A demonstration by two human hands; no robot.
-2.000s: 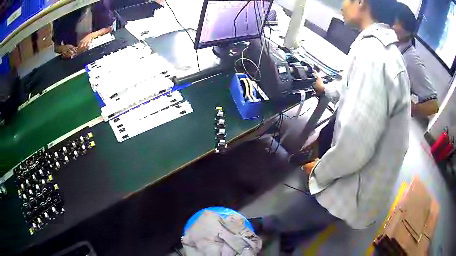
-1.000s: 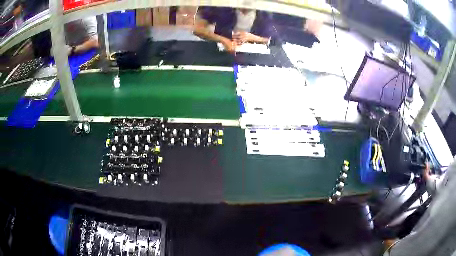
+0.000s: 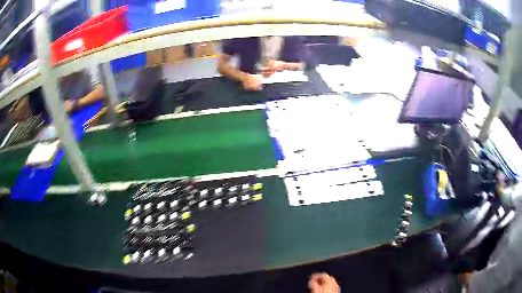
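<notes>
The picture is blurred. A hand, which I take as my right hand (image 3: 324,283), shows at the bottom edge, in front of the bench edge. It is small and cut off, and what its fingers do is unclear. My left hand is not in view. Circuit board assemblies (image 3: 157,220) lie in rows on the mat left of centre, dark with silver-white blocks and yellow ends. White panels (image 3: 320,129) lie in an overlapping stack over blue edging, right of centre. A single board strip (image 3: 404,220) lies alone near the bench's front edge at the right.
A green conveyor belt (image 3: 189,143) runs behind the bench. A blue bin (image 3: 433,191) and a monitor (image 3: 438,97) stand at the right. A pale post (image 3: 66,126) rises at the left under an overhead shelf. People work across the belt; another person's grey sleeve (image 3: 506,263) is at the right edge.
The view has swung left from the monitor side, then tilted up slightly. A hand has appeared at the bottom edge. The black parts tray and blue stool have mostly left the picture. The bench items look unmoved.
</notes>
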